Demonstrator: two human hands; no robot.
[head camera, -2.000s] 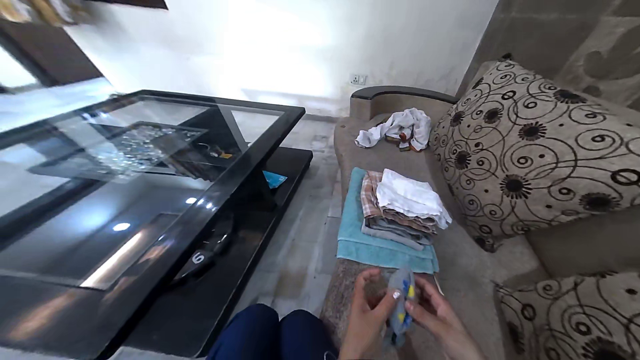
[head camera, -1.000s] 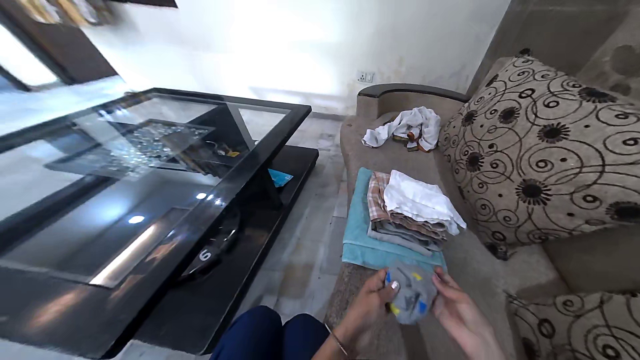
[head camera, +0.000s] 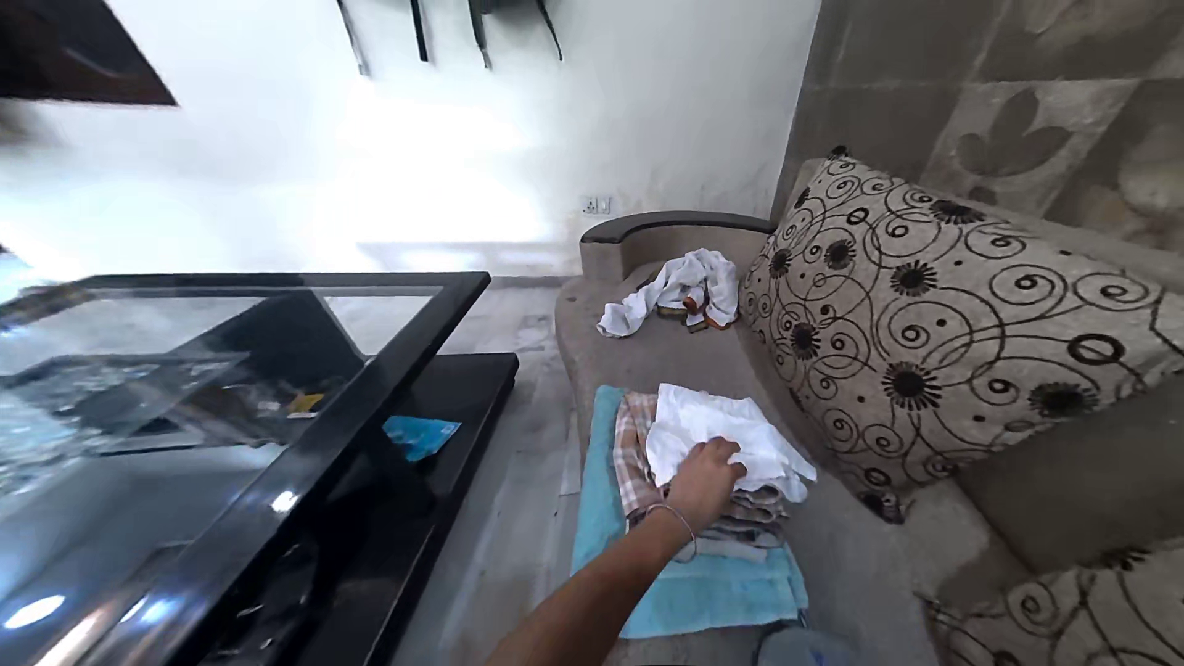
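Observation:
My left hand (head camera: 710, 472) rests on a folded white cloth (head camera: 731, 430), its fingertips pressed on the fabric; whether it grips the cloth is unclear. That cloth tops a stack with a plaid cloth (head camera: 633, 453) and other folded garments. Beneath the stack lies a folded light blue towel (head camera: 712, 592) on the sofa seat. At the bottom edge a bit of grey cloth (head camera: 803, 647) shows, mostly cut off. My right hand is out of view.
A crumpled white garment (head camera: 689, 282) lies near the sofa's armrest (head camera: 680, 222). Patterned cushions (head camera: 911, 324) lean at the right. To the left stands a black glass-topped table (head camera: 388, 370) with a blue packet (head camera: 421, 437) on its lower shelf.
My left hand has moved from the grey patterned cloth up to the white cloth on the stack. My right hand, earlier on the grey cloth, has left view. The view has shifted.

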